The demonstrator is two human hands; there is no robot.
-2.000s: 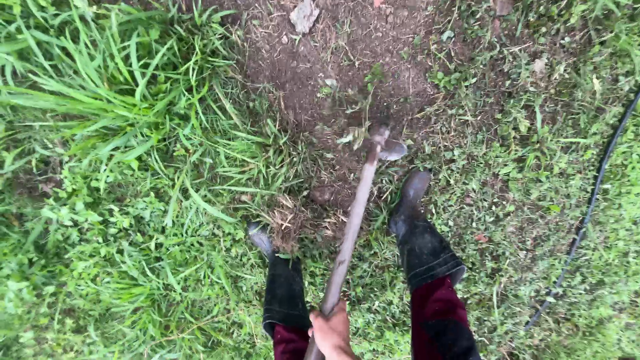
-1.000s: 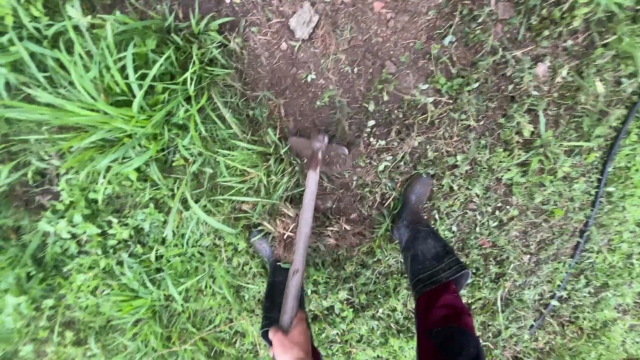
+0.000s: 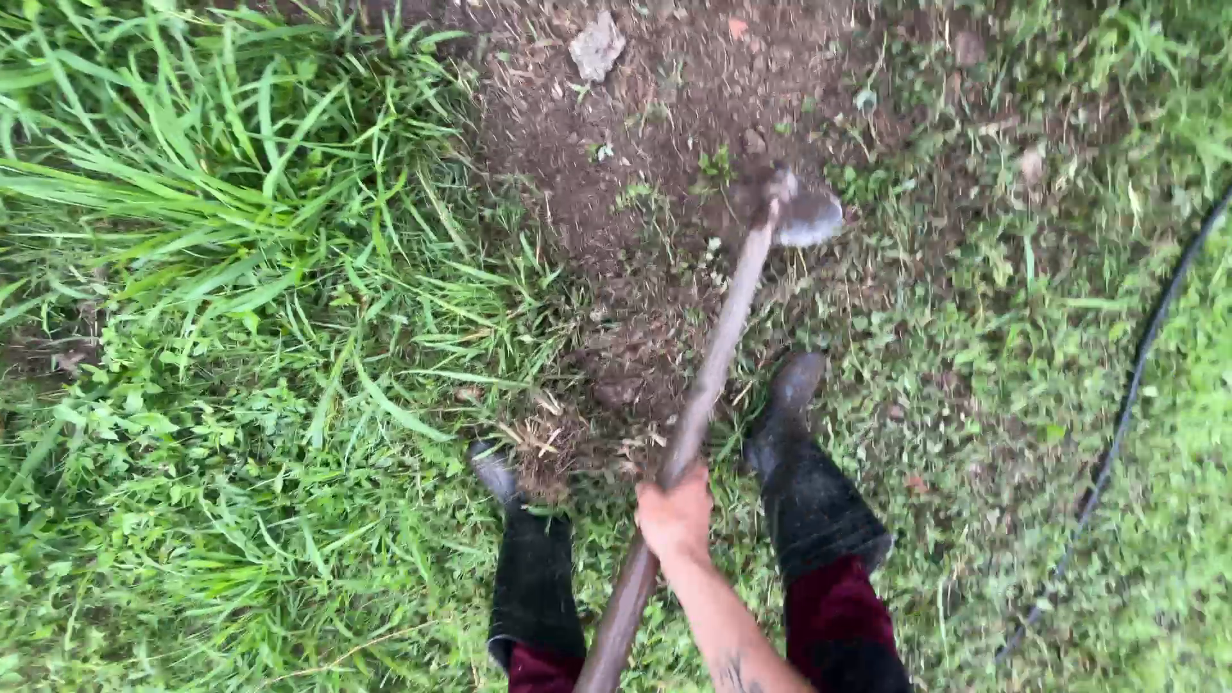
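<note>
My right hand (image 3: pixel 674 510) is closed around the wooden handle of a hoe (image 3: pixel 717 356), low in the view between my two boots. From the bottom edge the handle slants up and to the right. At its far end the hoe's metal blade (image 3: pixel 810 219), slightly blurred, is over the edge of a patch of bare brown soil (image 3: pixel 616 192). Cut grass and a clump of dry roots (image 3: pixel 549 448) lie by the toe of my left boot. My left hand is outside the view.
My rubber boots (image 3: pixel 818 500) stand apart on short grass. Tall grass (image 3: pixel 241 173) grows at the left. A grey stone (image 3: pixel 597 46) rests on the soil at the top. A black hose or cable (image 3: pixel 1136 375) runs along the right side.
The hoe's blade has swung left and then back to the right, with my right hand still on the handle. The leafy weed by the blade two seconds ago is no longer there.
</note>
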